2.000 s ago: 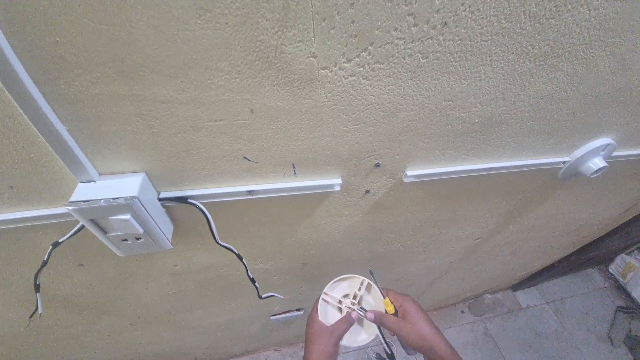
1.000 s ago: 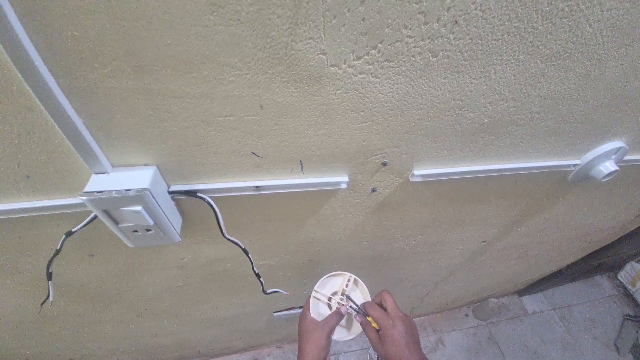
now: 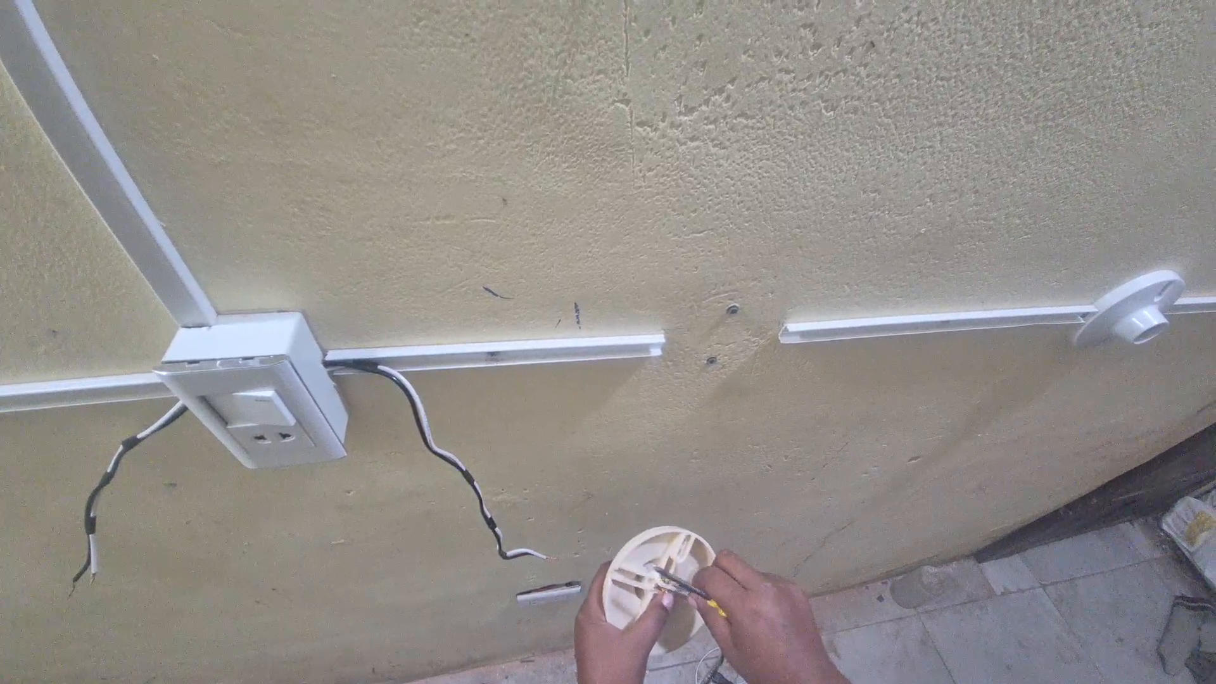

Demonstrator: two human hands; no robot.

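Note:
My left hand [image 3: 617,632] grips the rim of a round cream plastic fixture base [image 3: 629,608], its ribbed hollow side facing me. In my right hand [image 3: 760,613] is a slim metal-tipped tool with yellow on its handle [image 3: 692,591]; its tip reaches into the middle of the base. The tool's exact kind cannot be told. Left of my hands, a twisted black and white wire pair [image 3: 451,458] hangs with a bare end from a white switch and socket box [image 3: 275,408] on the wall.
White trunking [image 3: 494,353] runs right from the box and stops; another length [image 3: 931,325] leads to a round white lampholder [image 3: 1140,325]. Two screws or plugs [image 3: 731,310] sit in the gap. A second wire pair [image 3: 92,503] hangs at left. Floor tiles [image 3: 997,627] show lower right.
My right hand has turned the tool, which stood upright beside the base two seconds ago; its tip now points into the middle of the base. My left hand still holds the base.

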